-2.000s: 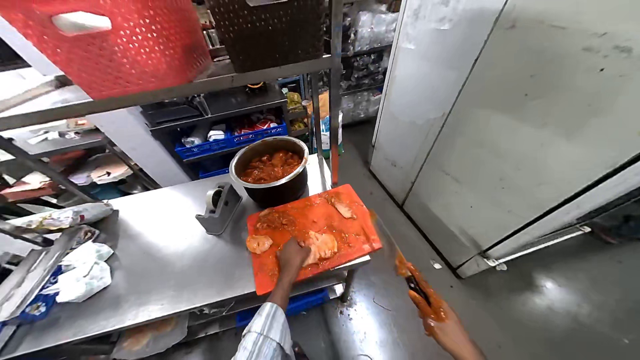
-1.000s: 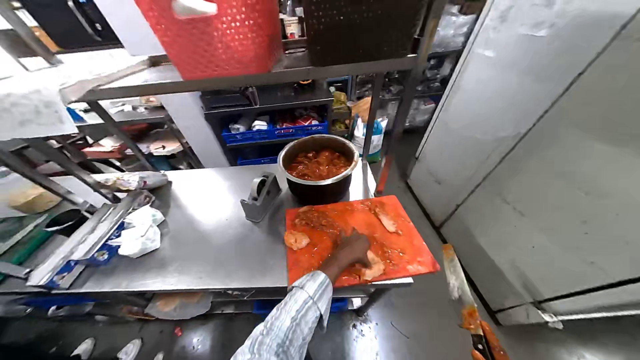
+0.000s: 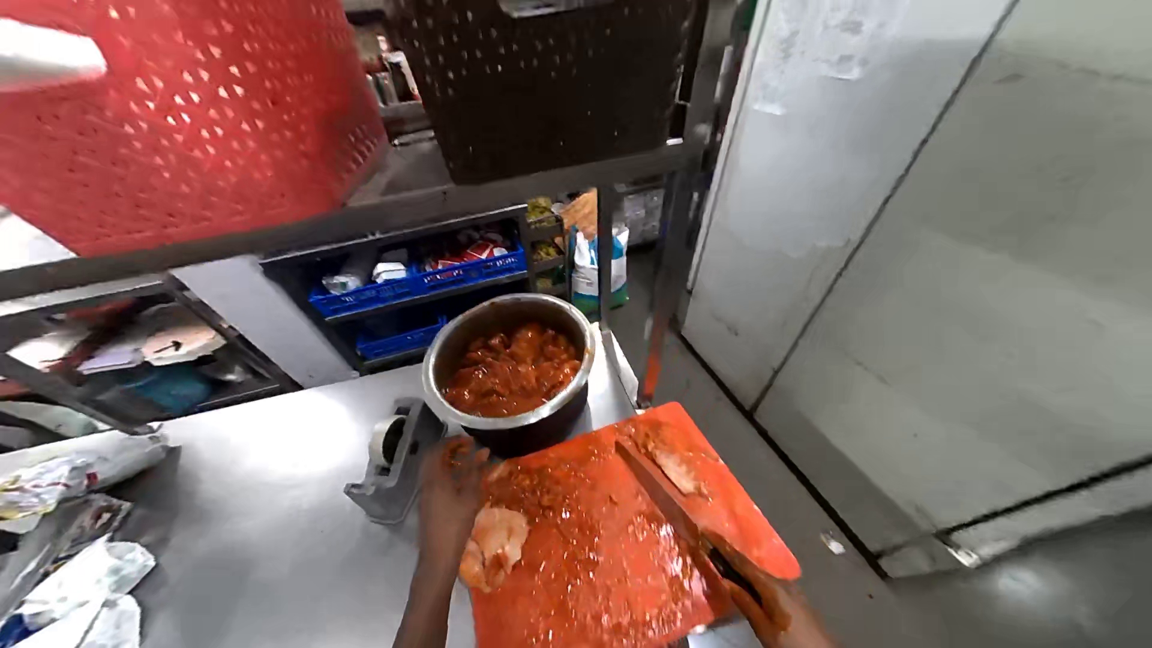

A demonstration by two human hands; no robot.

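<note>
My left hand [image 3: 453, 486] is at the left edge of an orange cutting board [image 3: 598, 567], close to the lower side of a metal pot [image 3: 571, 396]; its smeared fingertips are partly hidden, and whether they hold anything is unclear. My right hand [image 3: 769, 605] grips a long knife [image 3: 664, 495] by its dark handle, the blade lying across the board. A pale piece of raw meat [image 3: 495, 542] rests near my left wrist, and a thinner piece [image 3: 675, 468] lies right of the blade. Red, sauce-coated pieces [image 3: 515, 371] fill much of the pot.
A grey tape dispenser [image 3: 396, 468] stands left of the pot on the steel table [image 3: 261, 522]. Red [image 3: 207, 126] and dark [image 3: 558, 90] perforated baskets sit on the shelf above. Crumpled wrappers [image 3: 99, 576] lie at the left, and a large pale panel [image 3: 900, 270] rises at the right.
My left hand has moved from the meat on the board to the board's left edge beside the pot. The knife, held off the board's right side before, is now over it. The view has come closer.
</note>
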